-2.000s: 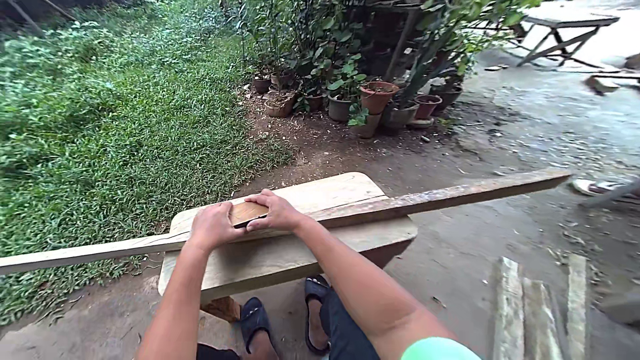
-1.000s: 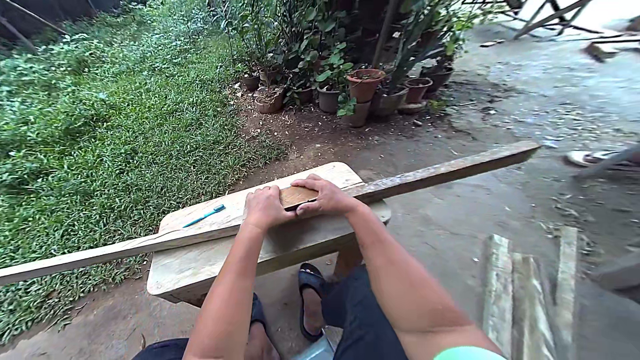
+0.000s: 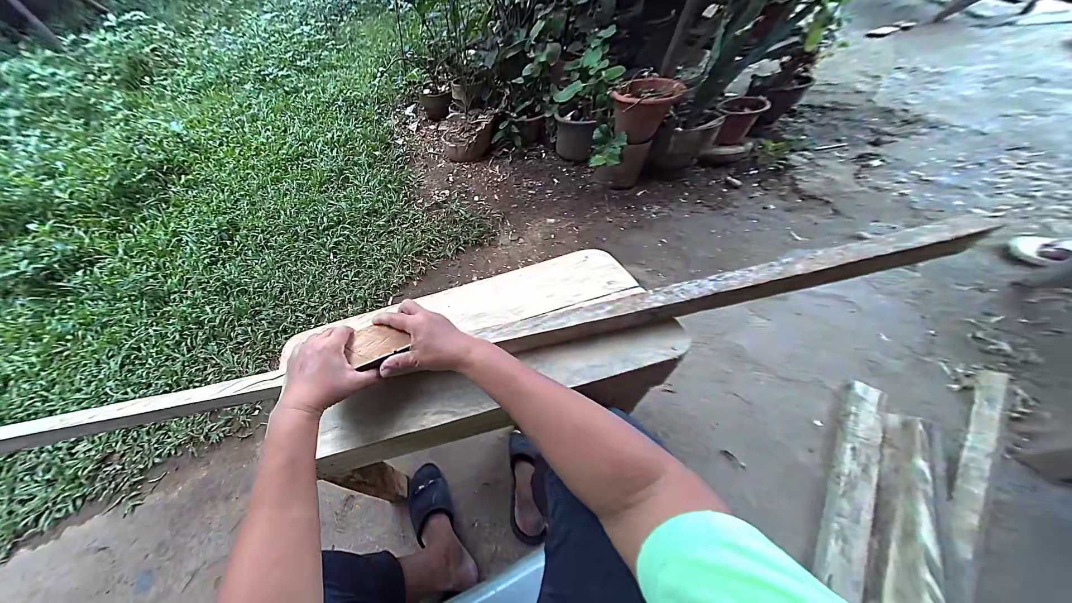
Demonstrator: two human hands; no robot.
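A long, narrow wooden board lies slantwise across a low wooden bench and sticks out past both ends. On the board rests a flat wooden block with a dark lower edge, perhaps a sanding block. My left hand grips the block's left end, fingers over its far side. Around its right end are the thumb and fingers of my right hand. The block's underside is hidden. Left of my hands the board looks pale and smooth; to the right it is rougher and greyer.
Several weathered planks lie on the ground at lower right. Potted plants stand beyond the bench, with grass to the left. My feet in dark sandals are below the bench's near edge. A pale shoe shows at the right edge.
Both hands, with the block, have moved left along the board since one second ago. The blue pen-like item seen then on the bench is out of sight. The view has shifted somewhat.
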